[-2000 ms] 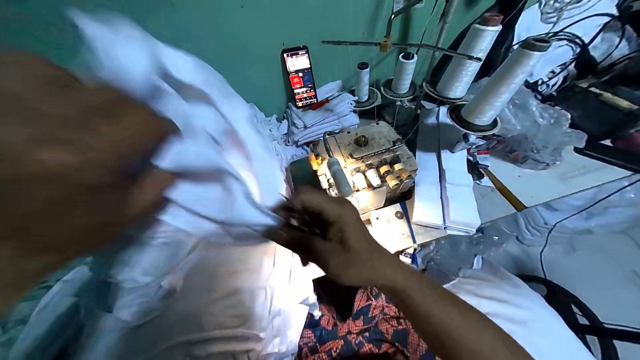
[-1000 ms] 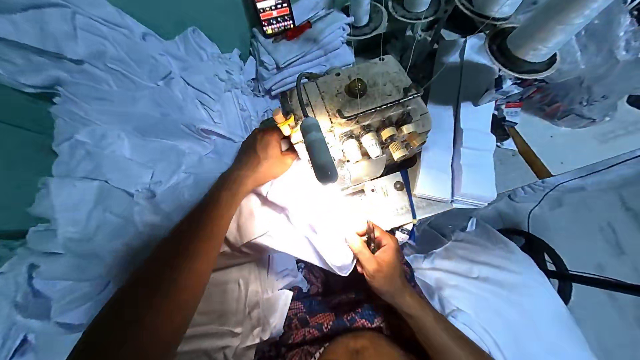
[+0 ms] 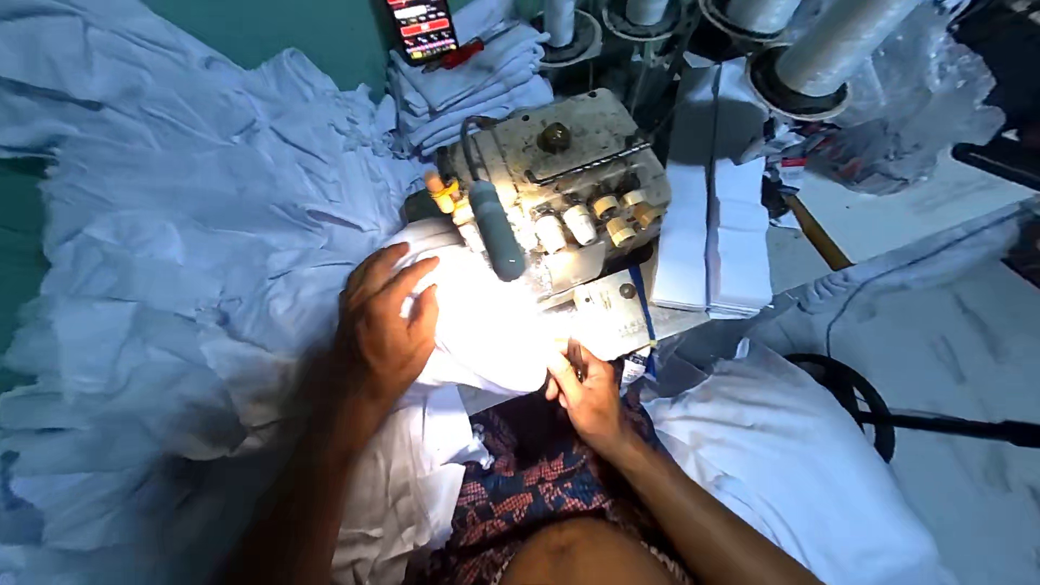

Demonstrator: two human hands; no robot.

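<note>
A white fabric piece (image 3: 487, 333), glaring under a lamp, lies at the front of an overlock sewing machine (image 3: 569, 162). My left hand (image 3: 390, 317) rests on the fabric's left part, fingers spread. By the fabric's right edge, my right hand (image 3: 585, 390) has its fingers closed around a small dark metal tool, perhaps thread snips, partly hidden by the fingers. The dark tube-shaped work lamp (image 3: 497, 231) hangs over the machine's front left. Where the fabric meets the presser foot is lost in the glare.
Heaped white fabric (image 3: 203, 219) fills the left. Folded cloths (image 3: 471, 77) and a phone (image 3: 421, 28) are behind the machine. To its right are stacked white strips (image 3: 739, 236), thread cones (image 3: 845, 41) and a yellow-handled tool (image 3: 816, 231). More white cloth (image 3: 796, 455) lies at the lower right.
Two seconds ago the white fabric was lifted and blurred at the left; now it lies at the machine. Since one second ago, my left hand has moved off the machine's left front, down onto the fabric.
</note>
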